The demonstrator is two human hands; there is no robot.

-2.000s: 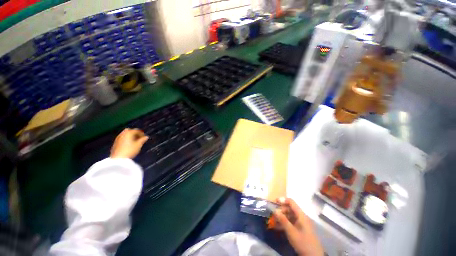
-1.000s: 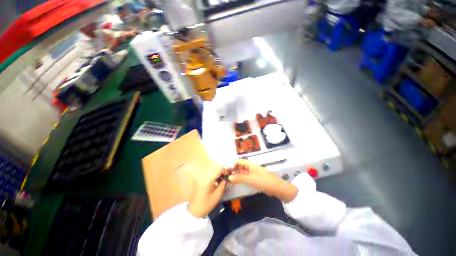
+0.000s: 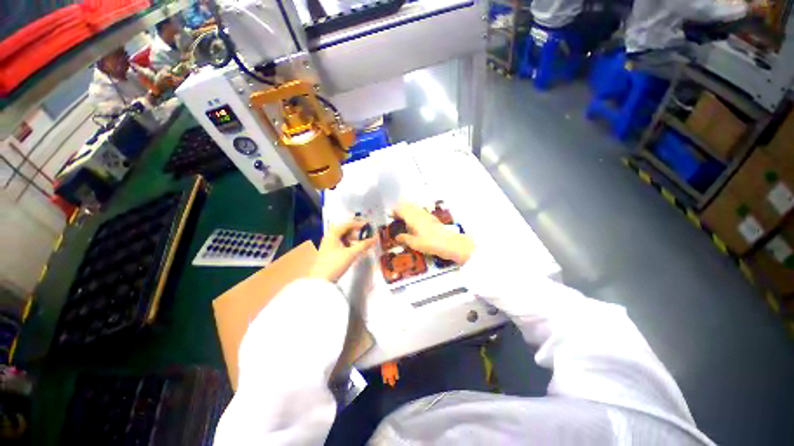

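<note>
My left hand (image 3: 338, 249) is over the left part of the white machine bed, holding a small round black housing (image 3: 365, 232) between its fingertips. My right hand (image 3: 424, 233) is over the red-brown fixture nests (image 3: 402, 264), its fingertips on a dark round part (image 3: 397, 228) at the rear left nest. My right hand hides part of the other nests. The gold-orange dispensing head (image 3: 311, 150) hangs behind my hands.
The tan pad (image 3: 250, 294) lies left of the bed. A dotted adhesive sheet (image 3: 238, 248) and black blister trays (image 3: 122, 266) lie on the green mat. The dispenser controller (image 3: 235, 131) stands behind. An orange item (image 3: 390, 373) hangs at the bench edge. People sit farther off.
Both hands have moved from the near edge, by the tan pad, forward over the machine bed. They are now apart, the right one at the nests. The view has shifted too.
</note>
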